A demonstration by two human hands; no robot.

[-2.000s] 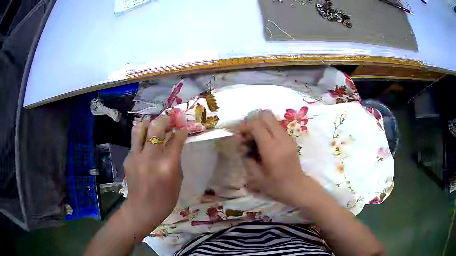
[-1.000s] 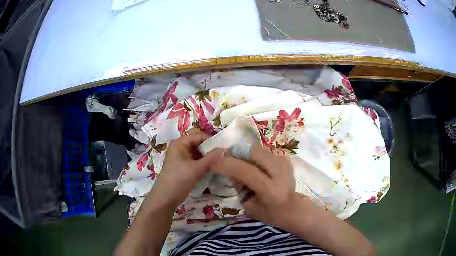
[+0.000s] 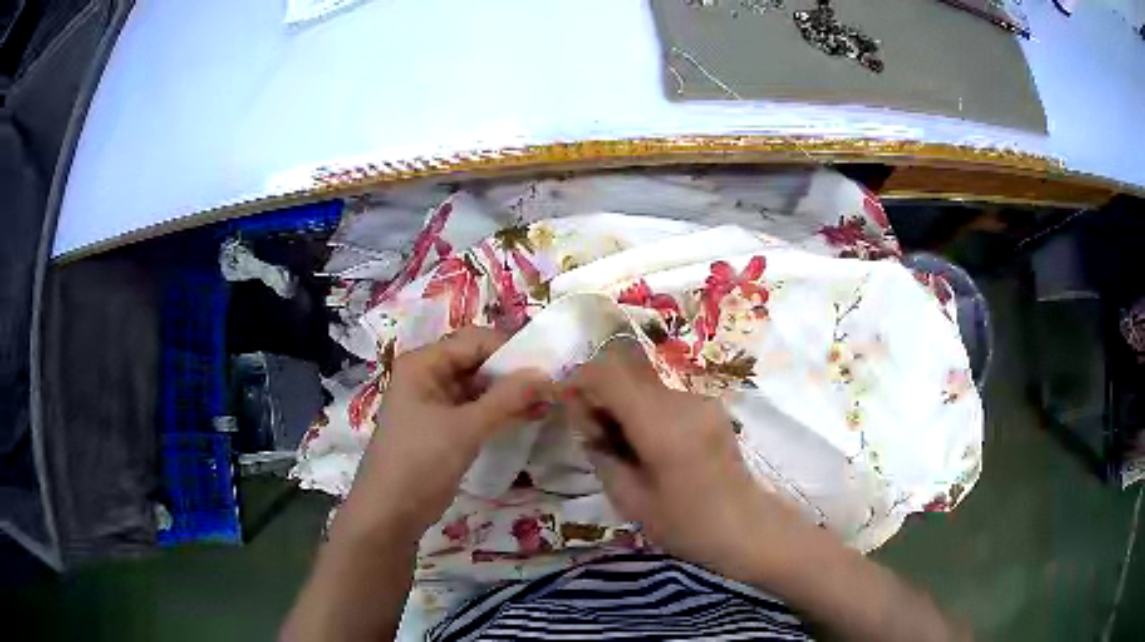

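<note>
A white garment [image 3: 804,326] with red-pink flowers and brown-green leaves lies over my lap. My left hand [image 3: 458,395] pinches a white folded strip [image 3: 553,339] of it between thumb and fingers. My right hand [image 3: 647,433] is at the same strip, its fingertips close beside my left thumb. A fine pale thread [image 3: 615,339] loops above my right fingertips. A dark object shows in my right palm, too blurred to name. A needle or fastener at the fingertips cannot be made out.
The white table [image 3: 440,88] with a worn wooden edge stands ahead. A grey-brown mat [image 3: 753,63] on it bears a pile of dark fasteners [image 3: 839,35] and loose thread. A blue crate [image 3: 198,414] is at lower left, below the table. A written sheet [image 3: 314,9] lies at the back.
Two seconds ago my hands were apart with the strip stretched between them; they have come together over it. Since one second ago, my right fingertips have shifted slightly, and the thread loop now shows above them.
</note>
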